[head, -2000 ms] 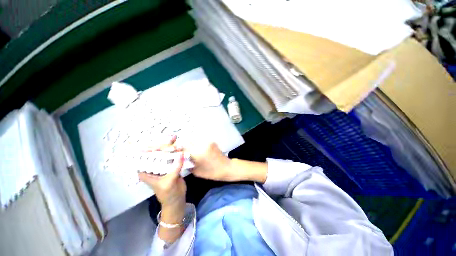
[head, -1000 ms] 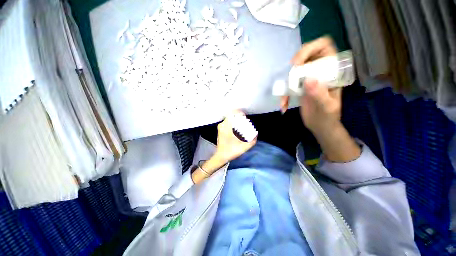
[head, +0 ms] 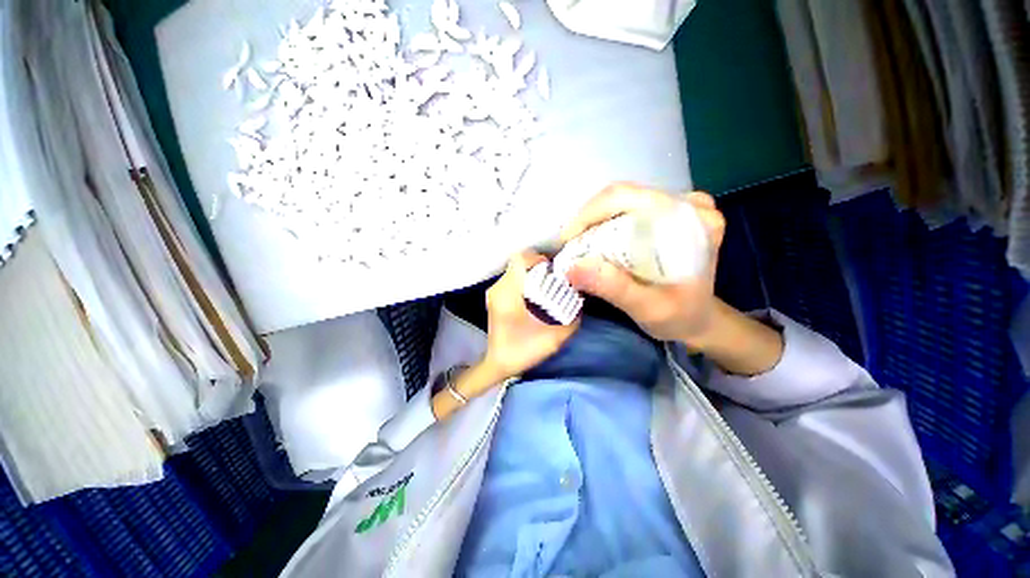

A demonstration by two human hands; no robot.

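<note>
My left hand (head: 515, 322) is closed around a small white ridged stack (head: 553, 294), held just off the board's near edge. My right hand (head: 649, 265) grips a whitish squeeze bottle (head: 666, 239), tilted with its narrow end down to the left, at the top of the stack. Whether the tip touches the stack is hard to tell. A loose pile of small white leaf-shaped pieces (head: 378, 147) lies on the pale board (head: 621, 124).
Layered white and brown sheets (head: 102, 226) stand at left, more sheet stacks (head: 904, 102) at upper right. A crumpled white wad (head: 627, 17) lies at the board's upper right. Blue crates (head: 892, 294) are on both sides. A white sheet or bag (head: 333, 390) is below the board.
The right hand has moved left and down with the bottle, from beside the board to the stack in my left hand. The left hand has barely moved.
</note>
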